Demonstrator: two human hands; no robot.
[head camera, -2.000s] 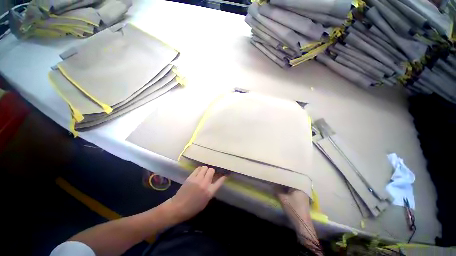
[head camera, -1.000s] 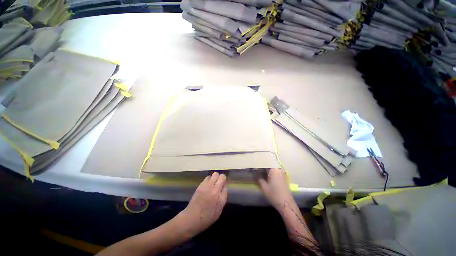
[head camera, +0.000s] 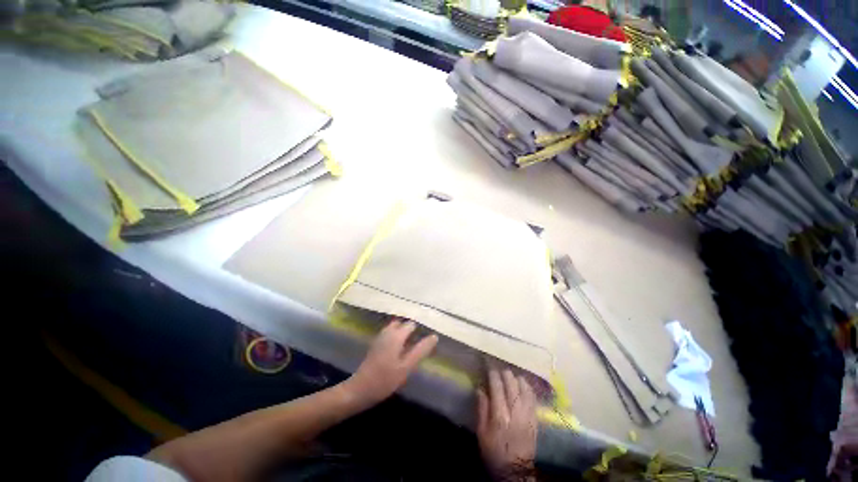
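A grey-beige fabric panel (head camera: 452, 265) with yellow side edges lies flat on the table in front of me. A dark line marks a band across its near edge, and that edge is slightly lifted, with a dark gap under it. My left hand (head camera: 389, 360) is at the near edge, left of its middle, with fingertips at the gap and thumb apart. Whether it pinches a layer is unclear. My right hand (head camera: 508, 419) lies palm down at the near edge, right of the left hand, fingers slightly apart, fingertips by the gap.
A flat stack of panels (head camera: 212, 132) lies at left. Tall folded bundles (head camera: 574, 118) stand at the far right. Narrow strips (head camera: 611, 344), a white scrap (head camera: 690, 365) and snips (head camera: 705, 425) lie right of the panel. A dark ruffled heap (head camera: 771, 339) is farther right.
The view has turned. My right hand, reaching under the panel's edge before, now shows its fingers outside, closer to my left hand. My left hand stays at the near edge.
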